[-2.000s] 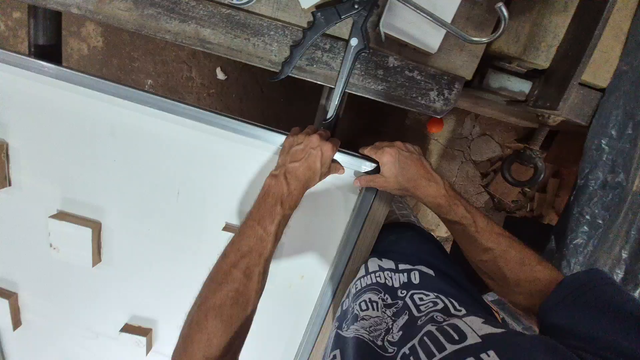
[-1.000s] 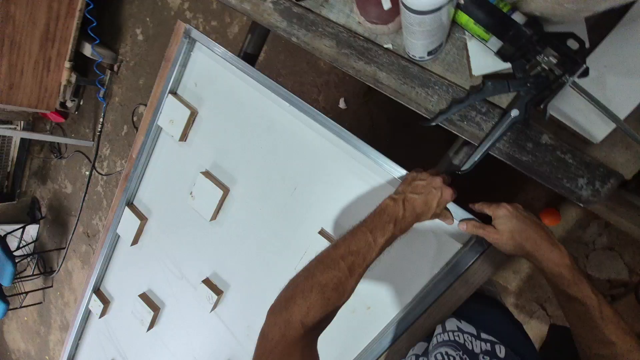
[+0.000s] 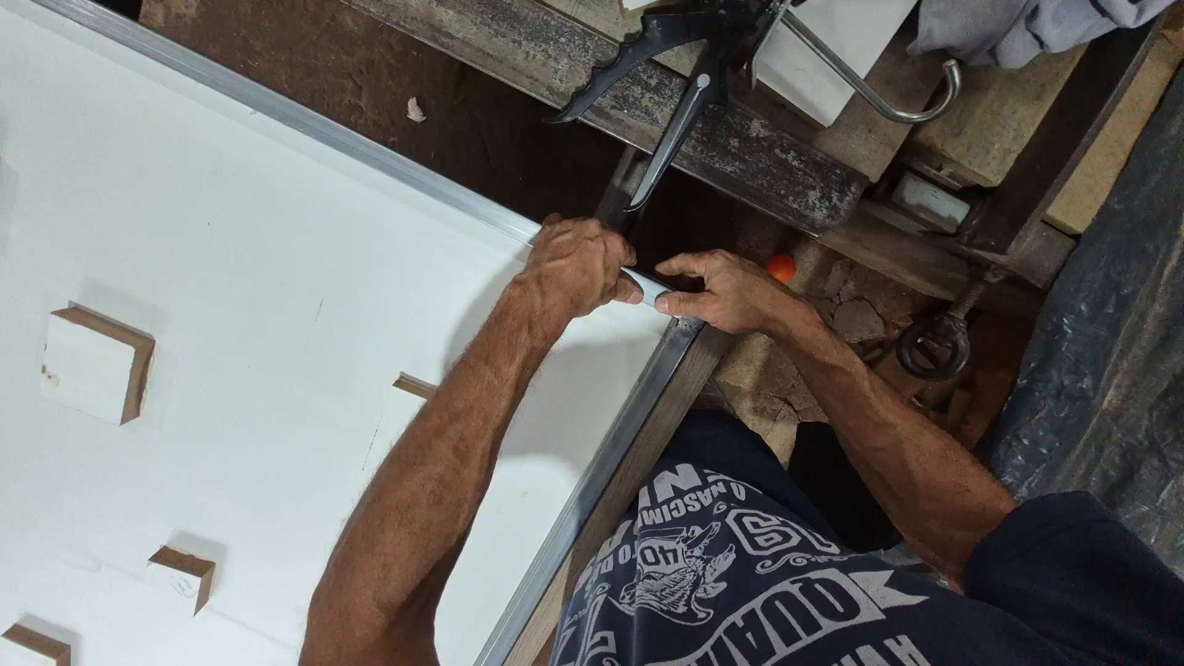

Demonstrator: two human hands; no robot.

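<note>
A large white panel (image 3: pixel 250 305) with a grey metal edge strip (image 3: pixel 370 148) lies below me. My left hand (image 3: pixel 581 264) is closed around the strip along the far edge, close to the panel's corner. Just beside it, my right hand (image 3: pixel 726 291) pinches the end of that edge at the corner, thumb on the near side. A short pale, shiny length of strip (image 3: pixel 647 287) shows between the two hands. Another metal strip (image 3: pixel 638 398) runs down the near side against a wooden bar (image 3: pixel 680 379). Several small square blocks (image 3: pixel 92 365) sit on the panel's white face.
Beyond the panel is a worn bench beam (image 3: pixel 758 162) with a black-handled clamp-like tool (image 3: pixel 666 83) and a bent metal hook (image 3: pixel 911 113). An orange ball-like object (image 3: pixel 782 268) and an iron ring bolt (image 3: pixel 934 344) are beyond my right arm. Dark plastic sheeting (image 3: pixel 1101 370) hangs at right.
The view has swung left and back. Both hands stay at the same corner of the panel; the right hand's fingers look slightly more raised than before.
</note>
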